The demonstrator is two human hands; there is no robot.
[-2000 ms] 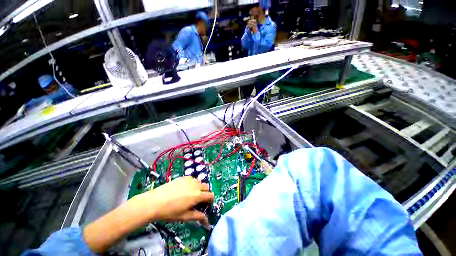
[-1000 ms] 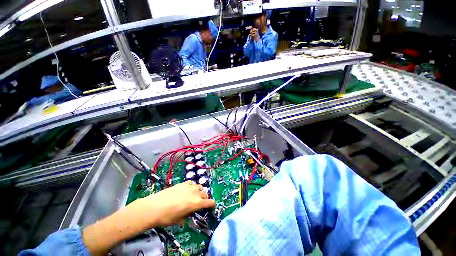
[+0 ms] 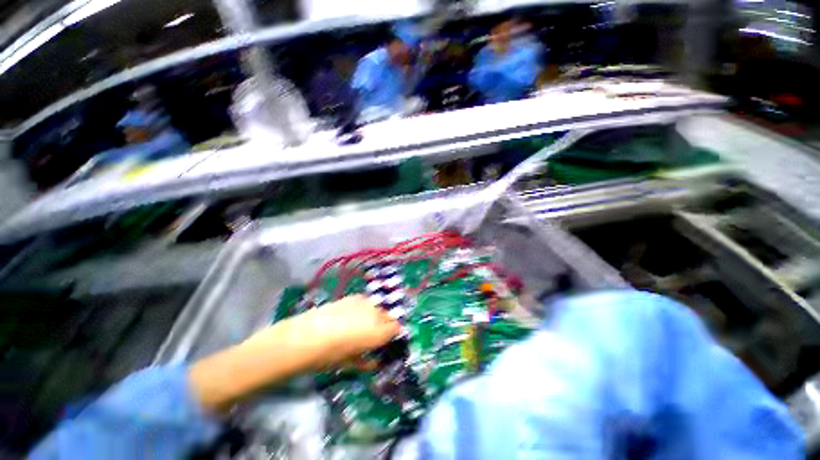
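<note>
A large light-grey metal enclosure (image 3: 202, 301) lies in front of me, blurred. Inside it is a green circuit board (image 3: 441, 310) with a double row of white-topped capacitors (image 3: 385, 286) and red wires (image 3: 396, 249) across its far side. A yellow strip (image 3: 470, 347) stands right of the capacitors. My left hand (image 3: 355, 328) is over the near end of the capacitor rows, fingers bent down; blur hides whether it grips anything. My right hand is not visible; only the blue right sleeve (image 3: 611, 386) shows over the near right of the enclosure.
A long white shelf (image 3: 432, 133) crosses behind the enclosure, with a white fan (image 3: 268, 110) on it. People in blue smocks are beyond it, one at the left (image 3: 148, 135) and two near the middle. Conveyor framing (image 3: 719, 247) runs at the right.
The view has turned and blurred, so the enclosure and shelf appear shifted right. My left hand remains over the near end of the capacitors. The right sleeve still covers the near right.
</note>
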